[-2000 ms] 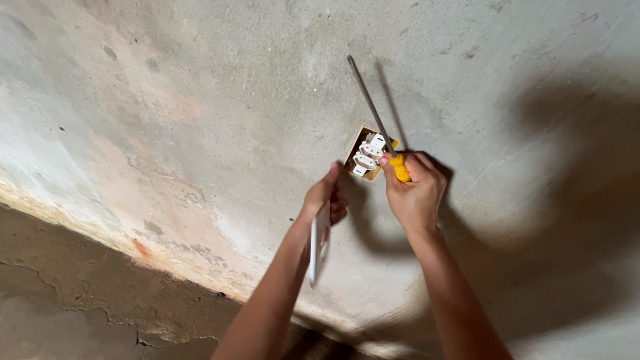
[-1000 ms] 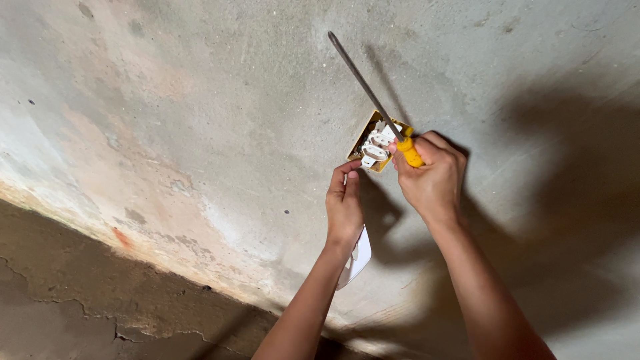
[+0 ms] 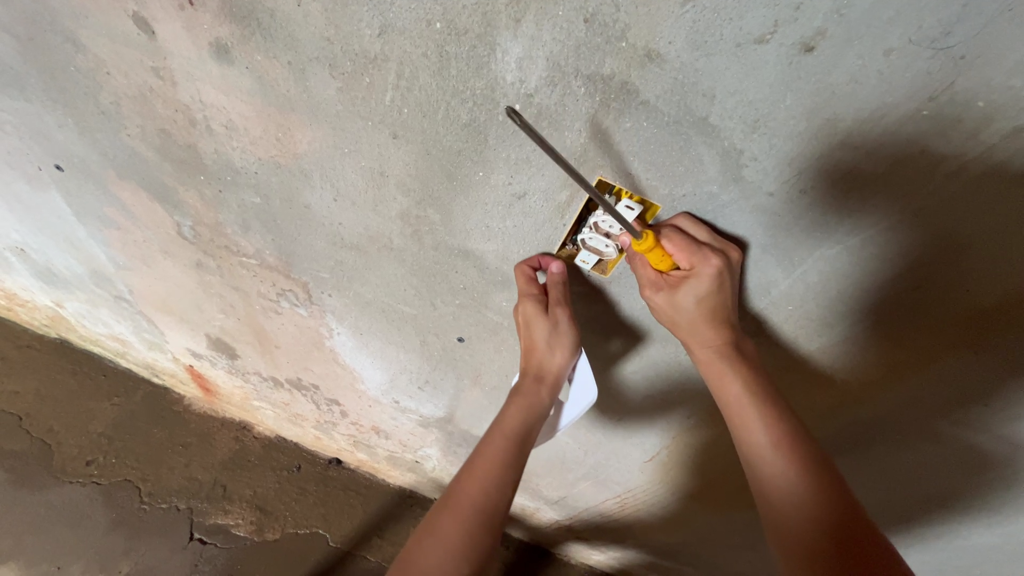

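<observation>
A white double socket outlet sits tilted in a yellow wall box set in the wall. My right hand grips the yellow handle of a Phillips screwdriver, whose shaft crosses over the box and points up and left. Its thumb or a finger touches the outlet's right side. My left hand has thumb and index finger at the box's lower left corner; whether they pinch something small cannot be told. A white cover plate is held in the same hand, partly hidden behind palm and wrist.
The rough plastered wall surrounds the box, with stains and small dark holes. A cracked brown floor meets it at the lower left. Shadows of the arms and hands fall on the wall at right.
My left hand, beside the box's lower left side two seconds ago, has its fingertips at the lower left corner. The screwdriver shaft leans further left. The view has shifted slightly.
</observation>
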